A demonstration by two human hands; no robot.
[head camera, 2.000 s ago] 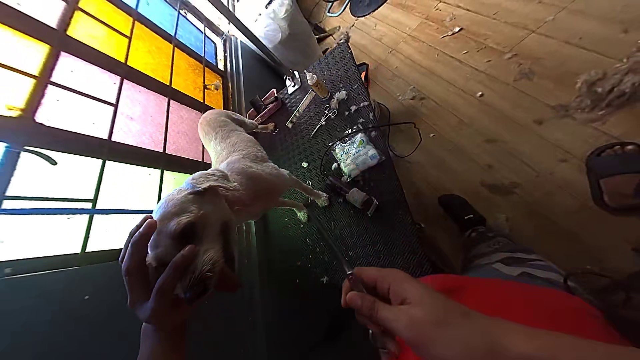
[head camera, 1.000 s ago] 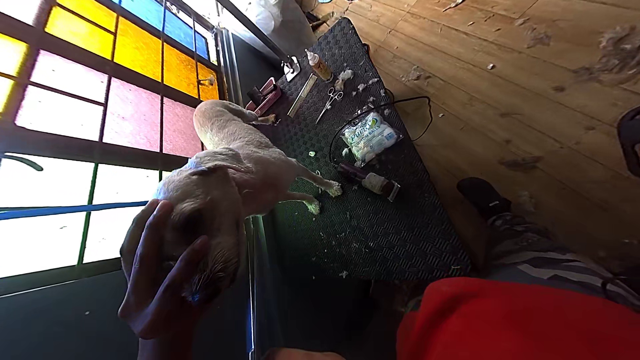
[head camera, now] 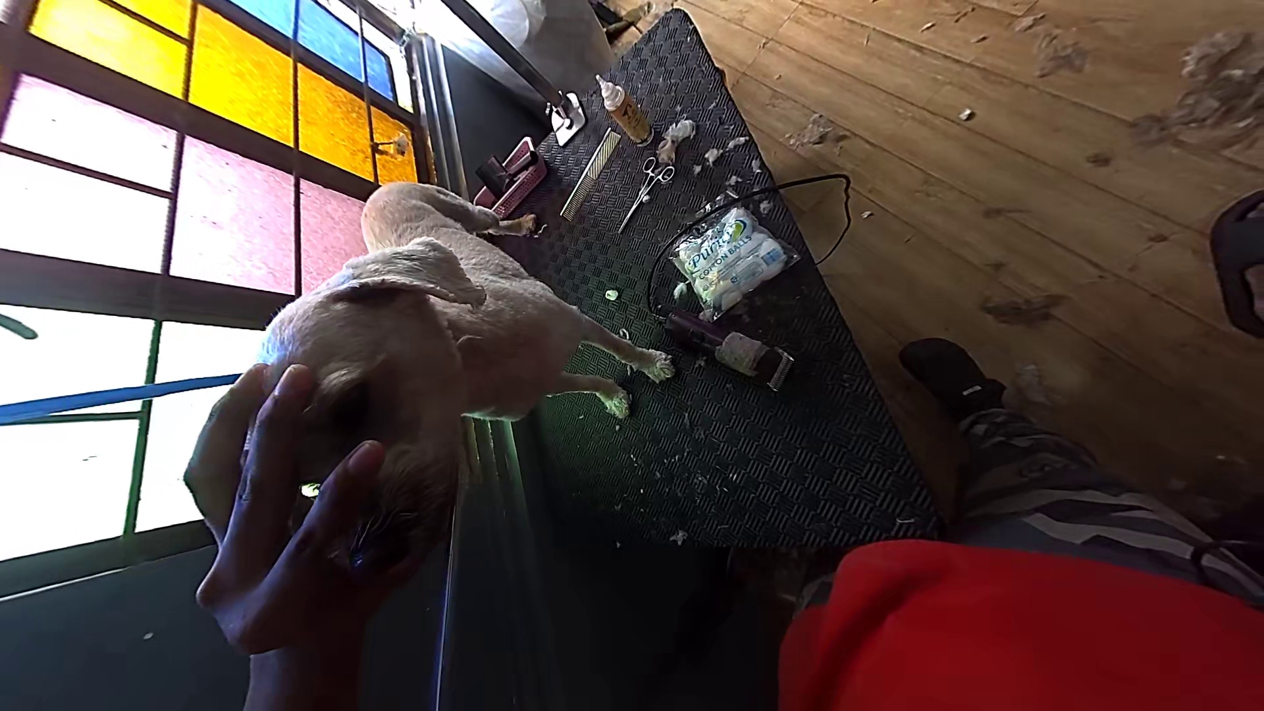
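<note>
A light-coated, short-clipped dog (head camera: pixel 494 316) stands on a black textured rubber-topped table (head camera: pixel 790 474), its head toward me beside the window. My left hand (head camera: pixel 296 533) holds the dog's head (head camera: pixel 395 336) around the face, fingers spread over the cheek and near the eye. My right hand is out of view. By the dog's front paws lies a purple hair clipper (head camera: pixel 731 351) with its black cord. Above it are a bag of cotton balls (head camera: pixel 733 259), steel scissor-handled forceps (head camera: pixel 648 190), a metal comb (head camera: pixel 591 175) and a bottle with a pointed nozzle (head camera: pixel 626 113).
A pink-and-black brush-like item (head camera: pixel 513 178) lies behind the dog, near a metal post's clamp plate (head camera: pixel 567 118). Stained-glass window panes (head camera: pixel 237 89) run along the left, crossed by a blue strap (head camera: pixel 118 398). Hair clumps (head camera: pixel 1220 89) lie on the wooden floor (head camera: pixel 987 178).
My right hand, which held a thin dark tool over the table two seconds ago, has drawn back toward me and out of view. The left hand stays on the dog's head.
</note>
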